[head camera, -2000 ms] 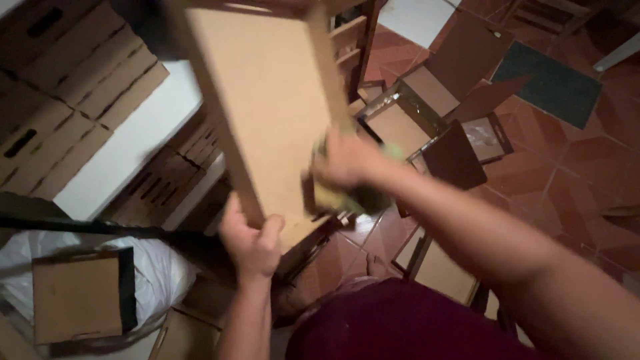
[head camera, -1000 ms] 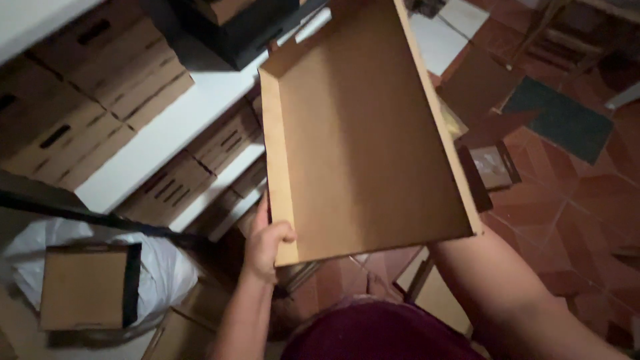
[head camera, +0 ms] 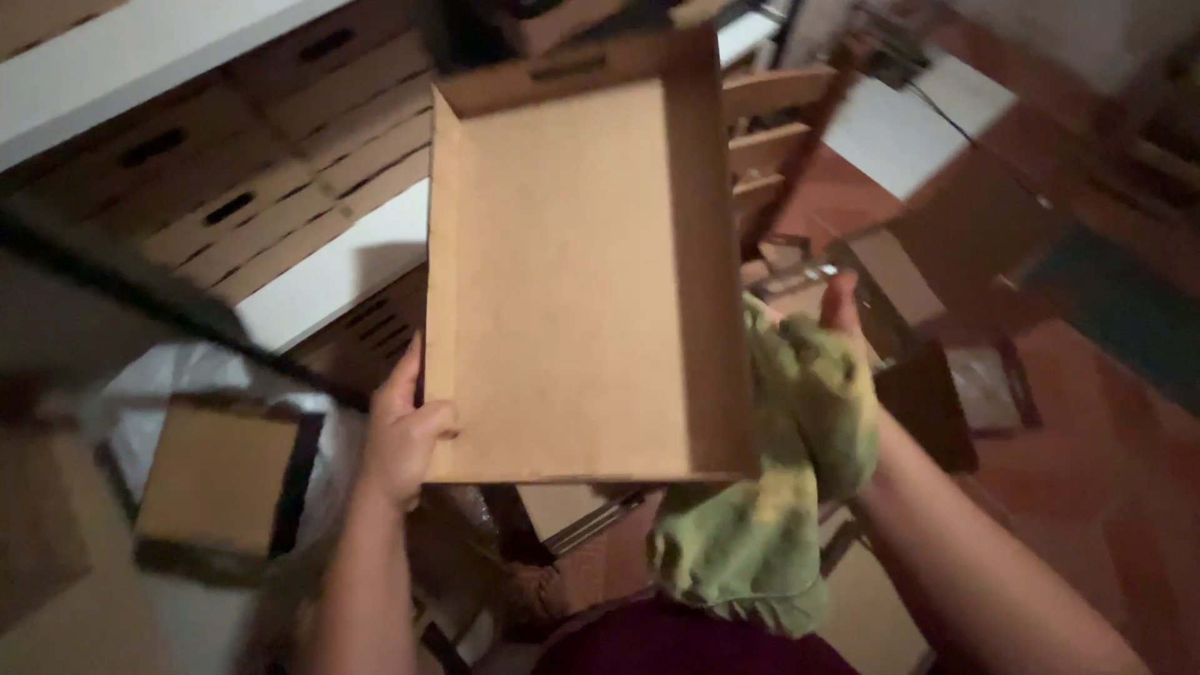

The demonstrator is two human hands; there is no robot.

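Observation:
A shallow rectangular box of thin brown board (head camera: 572, 281) faces me with its open side, a slot cut in its far wall. My left hand (head camera: 408, 436) grips its left wall near the lower corner, thumb inside. Beside the right wall is my right hand (head camera: 848, 375), thumb up, with a green and yellow cloth (head camera: 769, 506) bunched in it and hanging down. Whether the cloth touches the box I cannot tell.
Brown boxes with slot handles (head camera: 225, 206) fill white shelves (head camera: 309, 272) at left. A smaller box (head camera: 220, 478) rests on white plastic at lower left. A wooden chair (head camera: 769, 141) and open boxes (head camera: 923, 403) stand on the tiled floor at right.
The box has turned in my left hand. The cloth, on the box's surface two seconds ago, is now at its right side with my right hand, which the box hid one second ago.

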